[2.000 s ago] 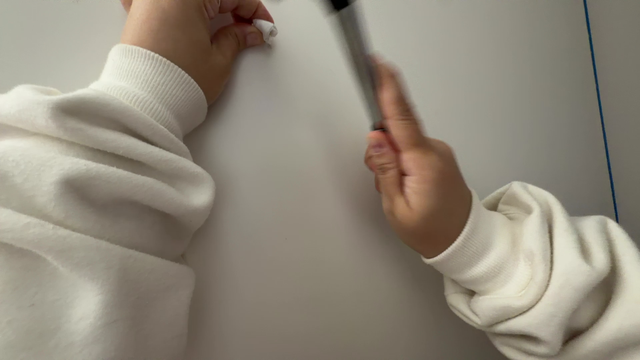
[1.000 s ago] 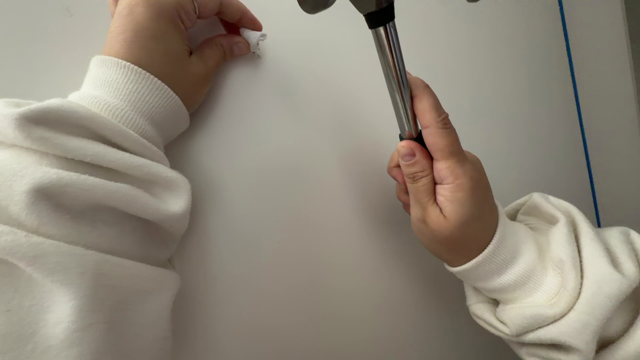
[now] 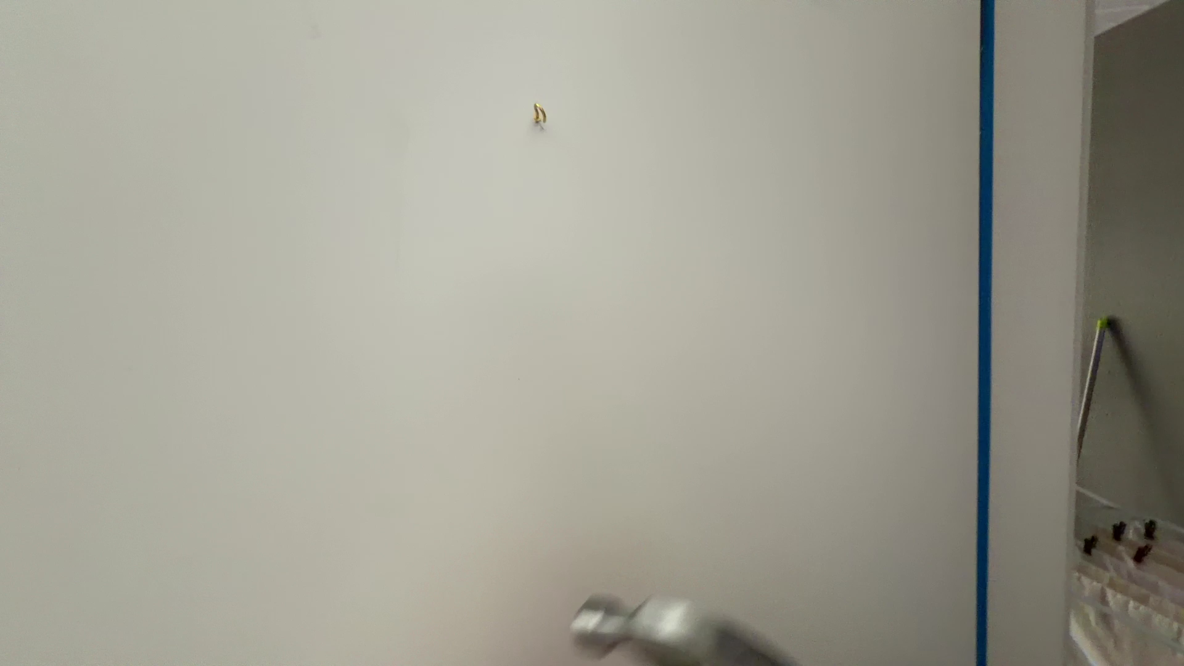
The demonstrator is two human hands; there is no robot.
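Neither of my hands shows in the head view. At the bottom edge, a little right of the middle, the metal head of a claw hammer (image 3: 661,624) is in view, somewhat blurred; its handle and whatever holds it are cut off by the frame. Higher up, a small brass-coloured hook (image 3: 539,114) is fixed on the pale wall (image 3: 518,324), well above the hammer head and apart from it.
A narrow blue strip (image 3: 986,333) runs down the wall's right side. Past the wall's edge, a pole with a green tip (image 3: 1093,384) leans against a darker wall. Below it are several dark clips (image 3: 1118,531) near pale, ruffled fabric (image 3: 1128,597).
Both hands have gone out of view, along with the small white piece in the left fingers. The hammer has moved from the top to the bottom edge. The view itself has shifted a lot.
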